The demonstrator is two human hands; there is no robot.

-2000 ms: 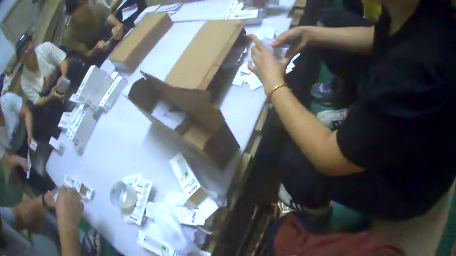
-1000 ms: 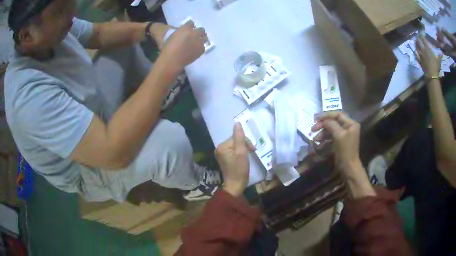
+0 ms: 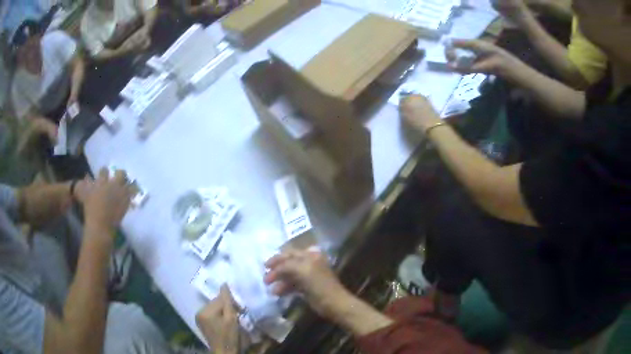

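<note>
My left hand, at the bottom edge, is closed with its thumb on a small white retail carton, mostly hidden and blurred. My right hand is at the near corner of the table, fingers bent and apart, with nothing visible in it. Crumpled white sleeves lie between my hands. A slim printed carton lies beyond my right hand. A roll of clear tape rests on flat white cartons.
An open brown box stands beyond the carton, near the table's right edge. Another brown box and a long one are farther back. White cartons stand at the far left. People work on both sides; a forearm is at left.
The view has swung up and right, showing more of the far table. My left hand stays at the small carton. My right hand is now away from the carton it touched.
</note>
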